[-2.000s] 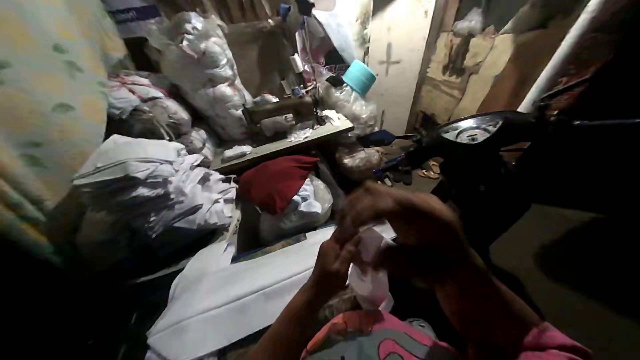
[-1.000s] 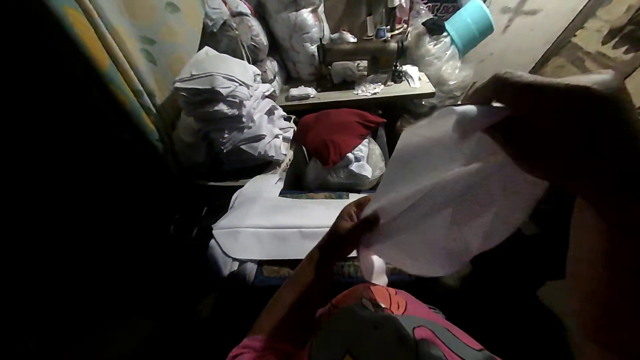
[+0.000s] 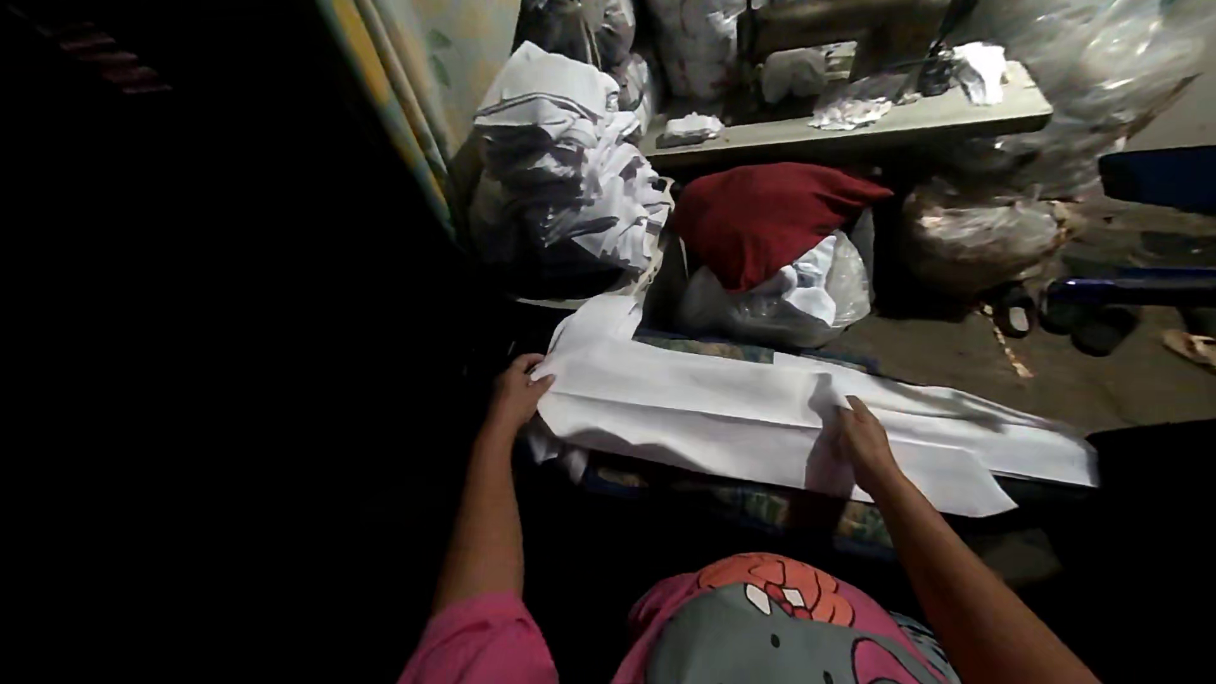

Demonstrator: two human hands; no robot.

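Note:
White fabric pieces (image 3: 703, 394) lie spread across a patterned cushioned surface (image 3: 760, 505) in front of me. At the fabric's left end, my left hand (image 3: 521, 388) pinches its edge between thumb and fingers. My right hand (image 3: 863, 439) is on the right part of the same fabric, its fingertips at a fold; part of its grip is hidden. More white fabric (image 3: 1035, 446) extends to the right beneath or behind the upper piece. Just beyond stands a clear plastic bag (image 3: 741, 313) with white cloth in it and a red cloth (image 3: 769, 214) on top.
A tall stack of folded white fabric (image 3: 560, 161) rises at the back left beside a curtain (image 3: 408, 85). Behind is a sewing machine (image 3: 855, 28) on a table (image 3: 950, 112) with white scraps. Stuffed plastic bags (image 3: 983, 228) and footwear (image 3: 1016, 312) are on the floor at right.
The white piece held up between my hands a second ago is now down over the fabric on the cushioned surface. My hands have moved apart and lower.

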